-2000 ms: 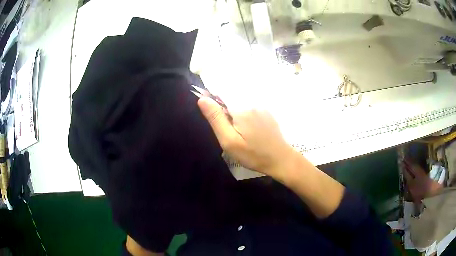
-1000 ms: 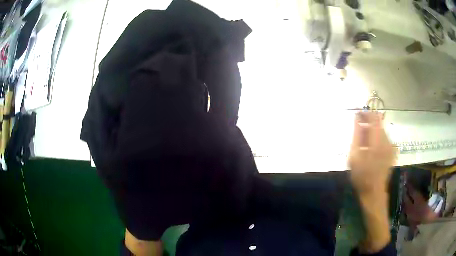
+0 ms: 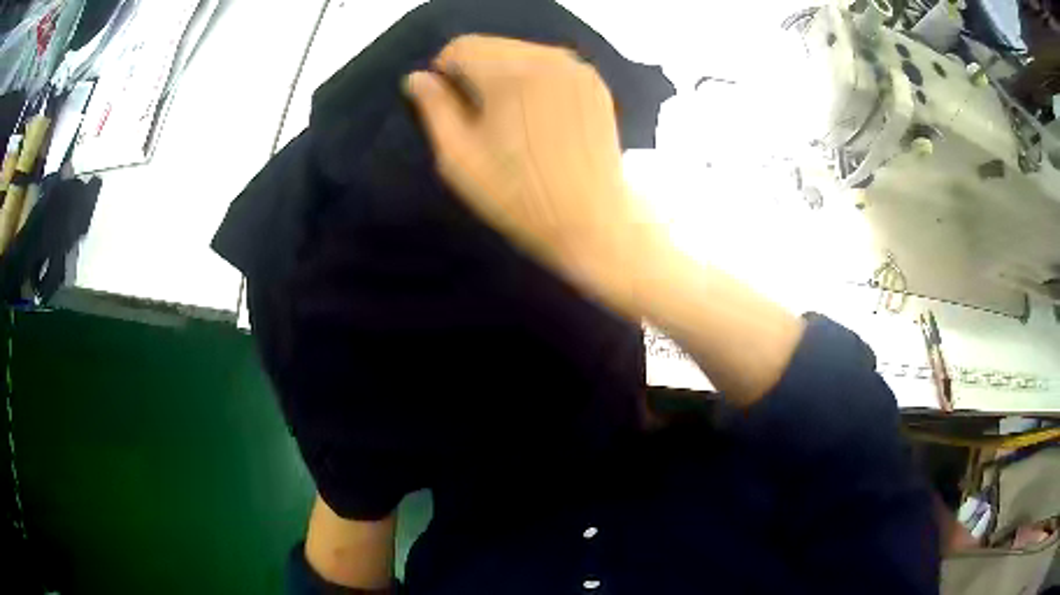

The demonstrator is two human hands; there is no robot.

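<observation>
The large dark garment [image 3: 430, 267] lies bunched over the white table's front edge and down across my lap. My right hand [image 3: 535, 145] is over its upper part, slightly blurred, with fingers curled and thumb against the cloth; whether it pinches a fold is unclear. Of my left arm only the wrist and forearm show at the bottom; the left hand is hidden under the garment. The thread snips [image 3: 937, 363] lie on the right of the table, out of my hands. A loose ring buckle [image 3: 890, 285] lies just beyond them.
The off-white sewing machine [image 3: 930, 128] stands at upper right. A printed ruler [image 3: 1000, 380] runs along the table's front edge. Papers [image 3: 134, 99] lie at upper left. A yellow-framed bin with cloth pieces [image 3: 1000, 511] is at lower right, with green floor [image 3: 151, 442] at left.
My right hand has left the snips on the table near the ring buckle and moved left onto the garment. The view has shifted, and the garment's upper part lies differently.
</observation>
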